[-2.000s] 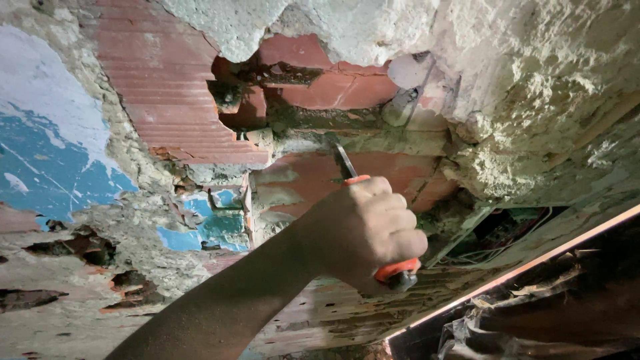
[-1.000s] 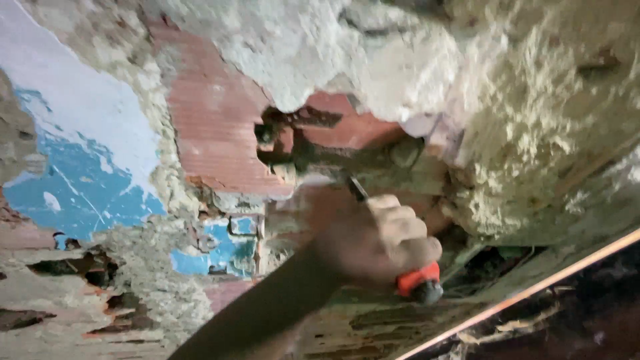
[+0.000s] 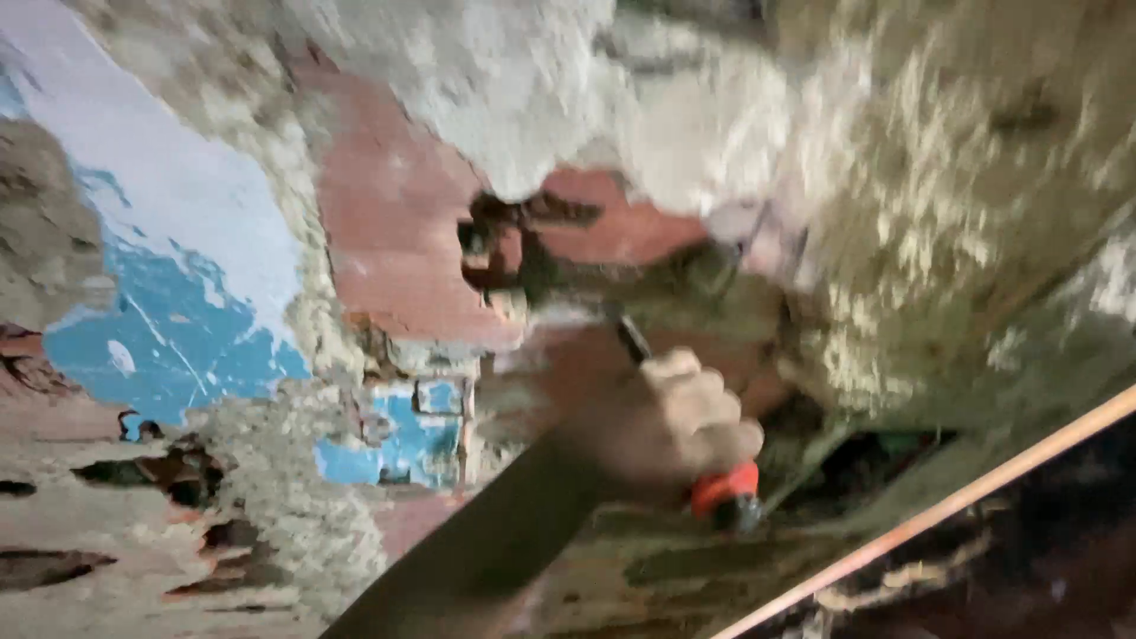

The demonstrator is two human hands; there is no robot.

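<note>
My left hand (image 3: 688, 426) is in a fist around the red-orange handle (image 3: 729, 493) of a hand tool with a narrow metal blade (image 3: 628, 333), like a chisel or screwdriver. The handle's dark end sticks out below the fist. The blade points up and left, toward the lower edge of a broken hollow in the red hollow brick (image 3: 399, 222). Blur hides whether the tip touches the masonry. Exposed red brick (image 3: 621, 217) and a mortar ledge (image 3: 612, 280) lie above the blade. My right hand is out of view.
Rough plaster (image 3: 932, 177) surrounds the brickwork. Flaking blue paint (image 3: 177, 333) remains at left, with broken cavities (image 3: 191, 475) below. A second blue patch (image 3: 417, 435) holds a small box-like recess. At lower right, a long thin strip (image 3: 941, 515) borders a dark area.
Between the frames the view shifts, and the wall sits further right and lower. My left hand keeps its grip on the tool and stays near the hollow's lower edge.
</note>
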